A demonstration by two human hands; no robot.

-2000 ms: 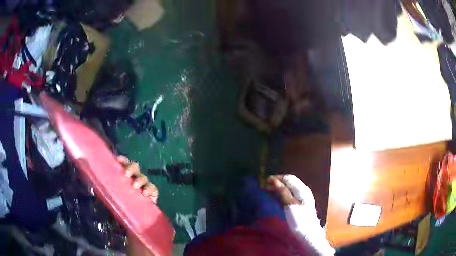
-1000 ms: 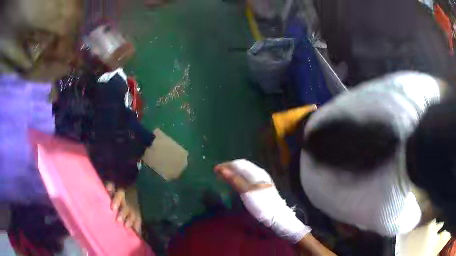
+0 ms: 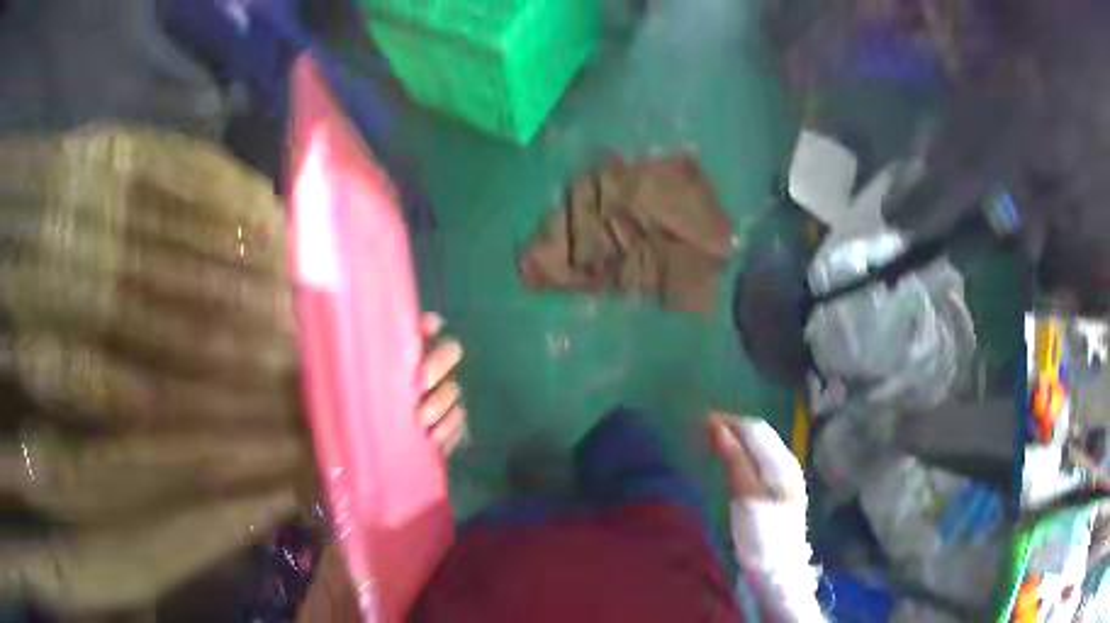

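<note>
A pink-red flat pouch (image 3: 365, 341) stands nearly upright at the left of the view, seen at a slant. My left hand (image 3: 441, 387) grips it, with its fingers showing around the right edge; the palm and thumb are hidden behind it. My right hand (image 3: 757, 458), wrapped in white gauze bandage (image 3: 777, 548), hangs low at the right of my body. No object shows in it, but its fingers are partly covered and blurred, so I cannot tell how far they are apart.
A brown crumpled cloth (image 3: 639, 231) lies on the green floor ahead. A bright green crate (image 3: 487, 61) is beyond it. A large tan-brown bundle (image 3: 134, 365) fills the left side. Clear plastic bags (image 3: 895, 316) and a dark round thing (image 3: 769, 292) are at the right.
The view has moved along: the person in white, the yellow item and the purple cloth are gone, and the brown cloth and green crate show. The pouch now stands more upright, still in my left hand.
</note>
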